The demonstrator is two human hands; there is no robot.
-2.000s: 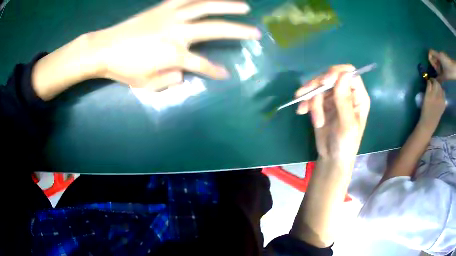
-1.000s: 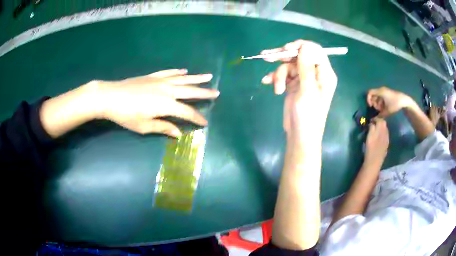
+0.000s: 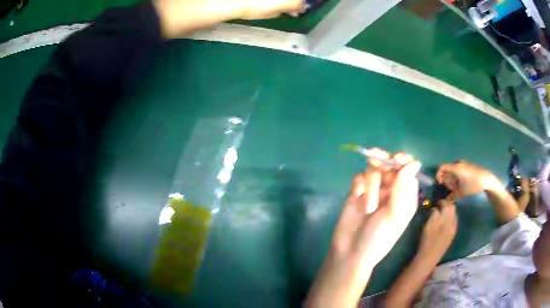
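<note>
My right hand point(image 3: 380, 210) holds slim pale tweezers point(image 3: 377, 155) like a pen, above the green bench. A small yellow tape piece point(image 3: 348, 147) shows at their tip. My left hand point(image 3: 295, 6) is stretched out past the bench's pale bar, cut by the top edge; a dark thing is at its fingertips, and whether it is held cannot be told. The backing sheet point(image 3: 205, 150) lies on the green surface left of my right hand, clear and glossy at its far part, with yellow tape point(image 3: 184, 243) on its near part.
Another person's hands point(image 3: 449, 204) hold a dark item with a yellow spot at the right. A pale bar point(image 3: 422, 81) crosses the bench, joined by a pale post point(image 3: 356, 24). Dark items point(image 3: 512, 96) lie beyond it. Equipment stands at the top right.
My left hand has left the backing sheet and reached forward past the pale bar. My right hand, with the tweezers and yellow piece, is lower in the picture. The view has shifted.
</note>
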